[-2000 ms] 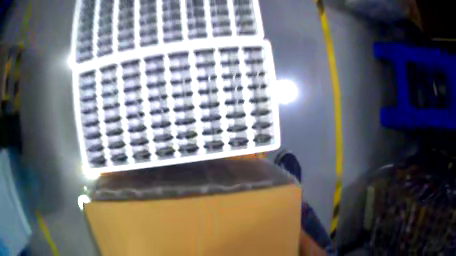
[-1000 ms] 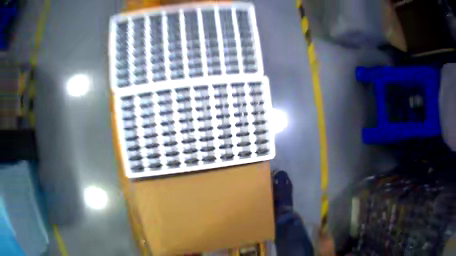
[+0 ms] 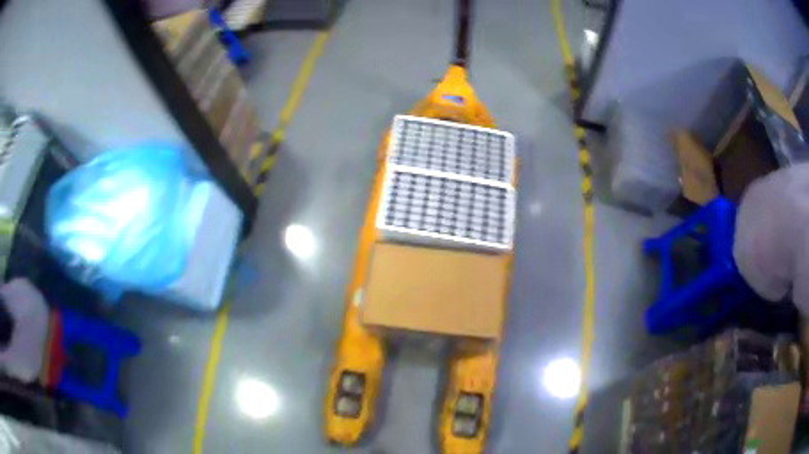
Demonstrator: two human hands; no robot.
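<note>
The orange-yellow pallet truck (image 3: 365, 350) stands on the grey floor, its two fork tips towards me and its dark shaft at the top of the picture. Two white foam trays with rows of dark parts (image 3: 448, 182) lie end to end on the forks near the truck body. A cardboard-topped stack (image 3: 435, 291) sits on the forks beside the nearer tray, on the fork-tip side. Neither of my hands is in the picture.
Yellow floor tape (image 3: 588, 266) runs along both sides. A blue stool (image 3: 696, 266), a partly visible person (image 3: 781, 226), open boxes and a stack of trays (image 3: 687, 395) are at right. A blue plastic bag (image 3: 124, 217) on a white block and another blue stool (image 3: 93, 359) are at left.
The view has drawn back from the truck, so it now looks smaller and farther off, with both fork tips showing. The foot and leg seen beside the cardboard are out of view.
</note>
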